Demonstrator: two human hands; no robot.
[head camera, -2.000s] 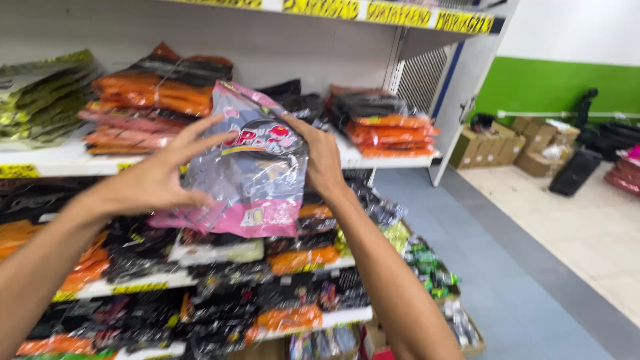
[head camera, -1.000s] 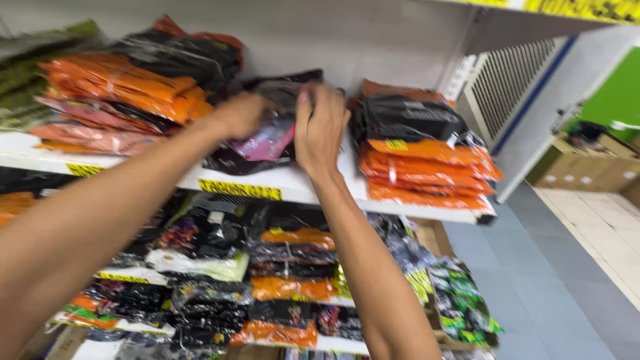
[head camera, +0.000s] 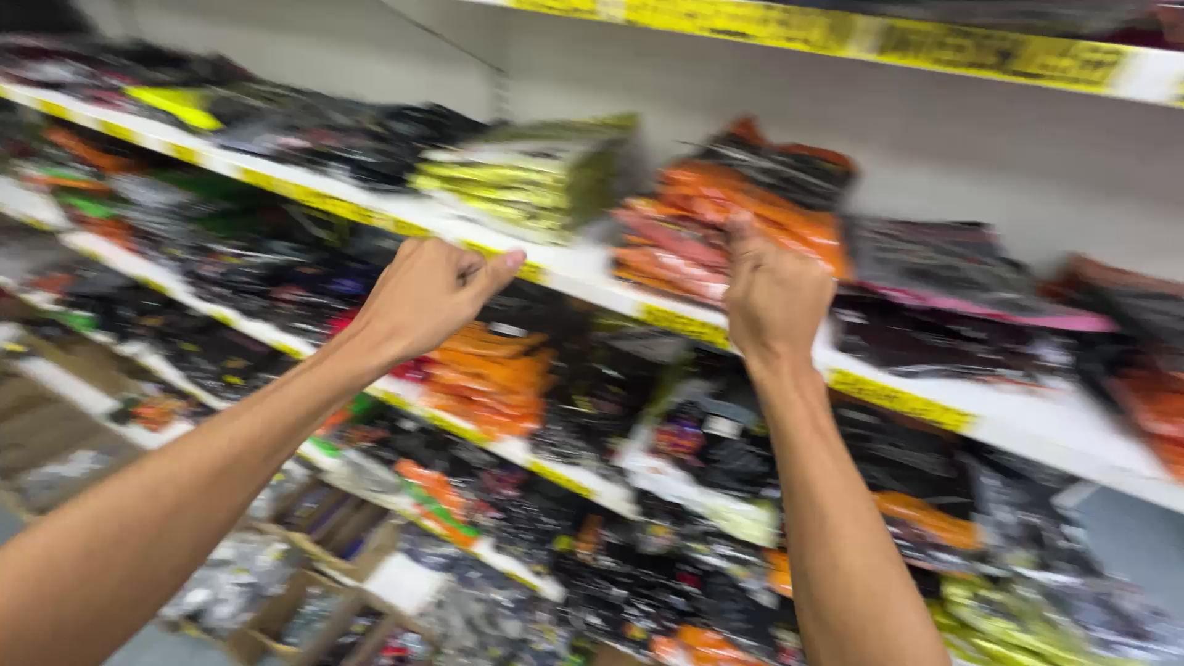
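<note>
My left hand (head camera: 437, 294) is in front of the upper shelf's edge, fingers curled, thumb pointing right, nothing seen in it. A stack of yellow-green plastic packets (head camera: 518, 180) lies just behind and above it. My right hand (head camera: 779, 291) is loosely curled in front of a stack of orange and black plastic packets (head camera: 740, 203); whether it touches them cannot be told. To its right, a clear-fronted grey packet with a pink edge (head camera: 934, 264) lies on dark packets (head camera: 925, 338). The picture is blurred.
The white shelf edge (head camera: 592, 287) bears yellow labels. Lower shelves hold many packets, among them an orange stack (head camera: 486, 379). Cardboard boxes (head camera: 277, 601) stand at the lower left. Another shelf edge (head camera: 860, 42) runs overhead. More orange packets (head camera: 1152, 398) lie at the far right.
The pink-edged packet, in my hands two seconds ago, now lies on the dark packets between the orange stacks. Both hands have left it. The view has swung left.
</note>
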